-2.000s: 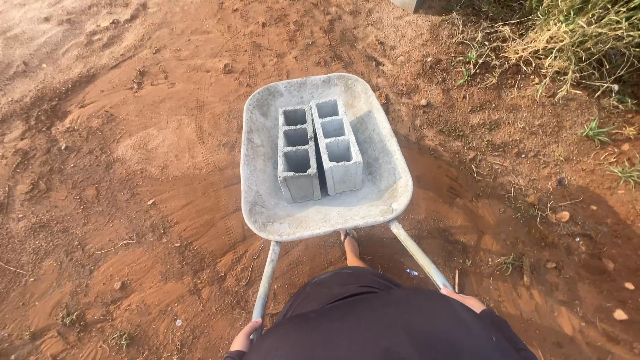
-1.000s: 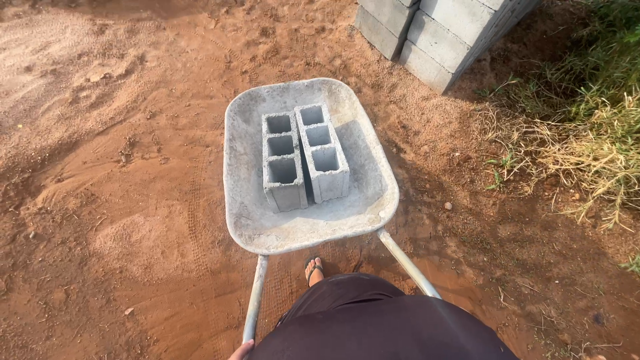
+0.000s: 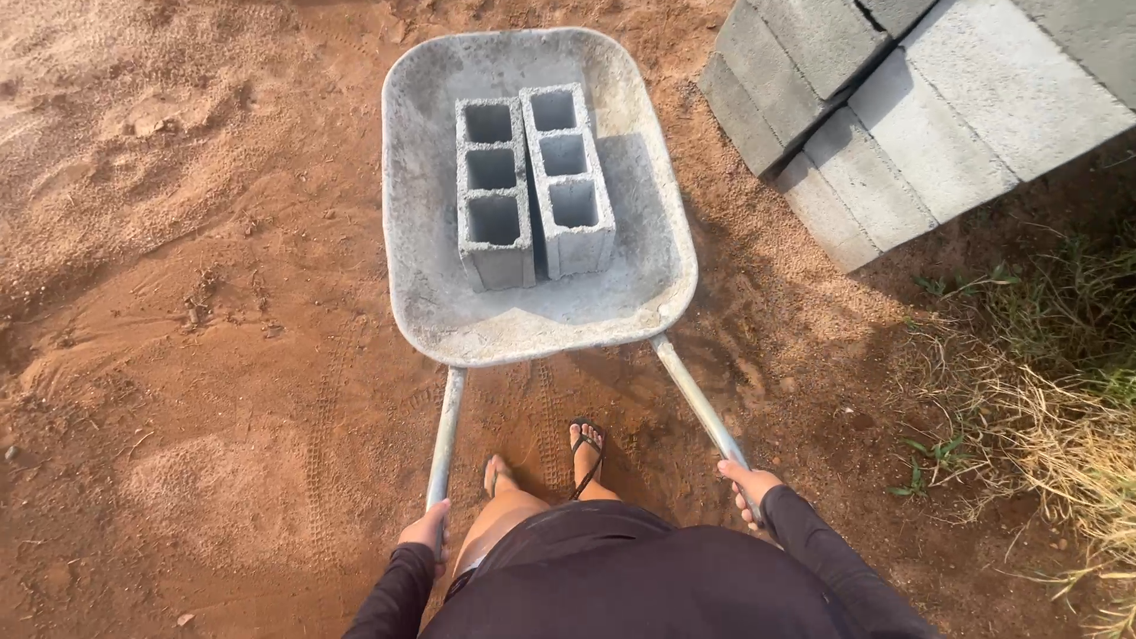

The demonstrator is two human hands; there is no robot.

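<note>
A grey metal wheelbarrow (image 3: 639,240) stands in front of me, its tray coated with dried cement-like residue. Two hollow concrete blocks lie side by side in the tray, the left block (image 3: 497,264) and the right block (image 3: 581,251), each with its three cavities facing up and a narrow gap between them. My left hand (image 3: 427,530) is closed around the left handle (image 3: 446,435). The right handle (image 3: 701,404) is in the grip of my right hand (image 3: 750,490). The wheel is hidden beneath the tray.
A stack of concrete blocks (image 3: 941,133) rises at the upper right, close to the tray's right side. Dry and green grass (image 3: 1056,435) grows at the right edge. Reddish sandy soil (image 3: 222,399) with tyre tracks surrounds my sandalled feet.
The block stack, barely visible at first, has come nearer at the right as the wheelbarrow and I advanced. Both hands now show fully; a second ago they were mostly out of view.
</note>
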